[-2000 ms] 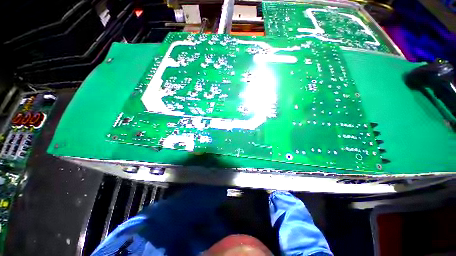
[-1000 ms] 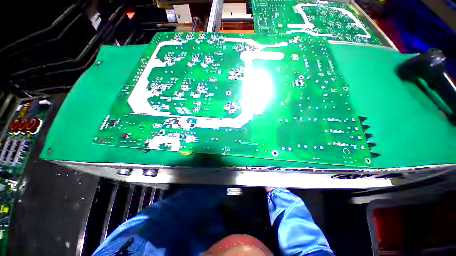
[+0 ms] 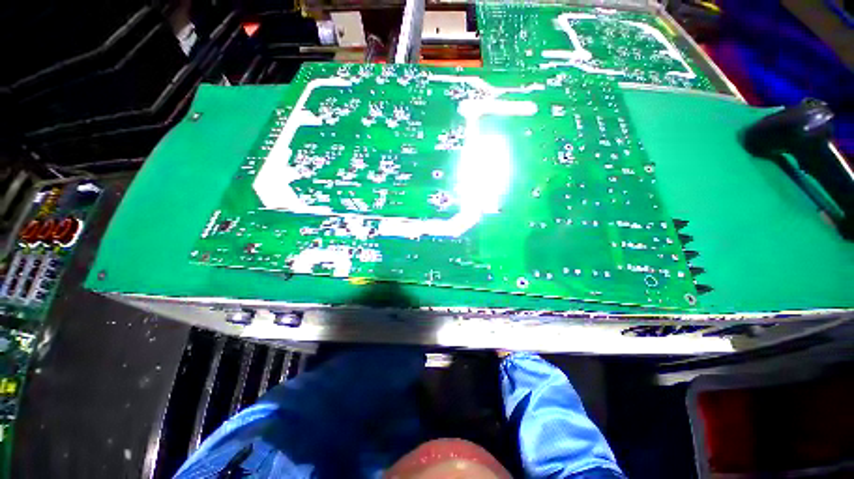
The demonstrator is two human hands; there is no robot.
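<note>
A large green circuit board point(image 3: 412, 178) lies flat on the green mat point(image 3: 150, 215), solder side up, with thick white tracks and a bright glare right of its middle. Dark pointed pieces stick out at its right edge. Both my light blue sleeves hang below the machine's front edge; no hand touches the board. My left hand is hidden below the edge. Only a sliver of skin shows at the end of the right sleeve, so my right hand's shape is hidden.
A second board point(image 3: 627, 47) lies in a metal-edged frame behind the mat. A black handheld scanner point(image 3: 796, 126) is at the mat's right end. A component-side board point(image 3: 37, 253) lies on the black side table point(image 3: 94, 374). A red-lined black tote point(image 3: 698, 421) is lower right. Black racks point(image 3: 84, 103) stand upper left.
The view has shifted slightly. The board, scanner and sleeves keep their places relative to the mat and machine.
</note>
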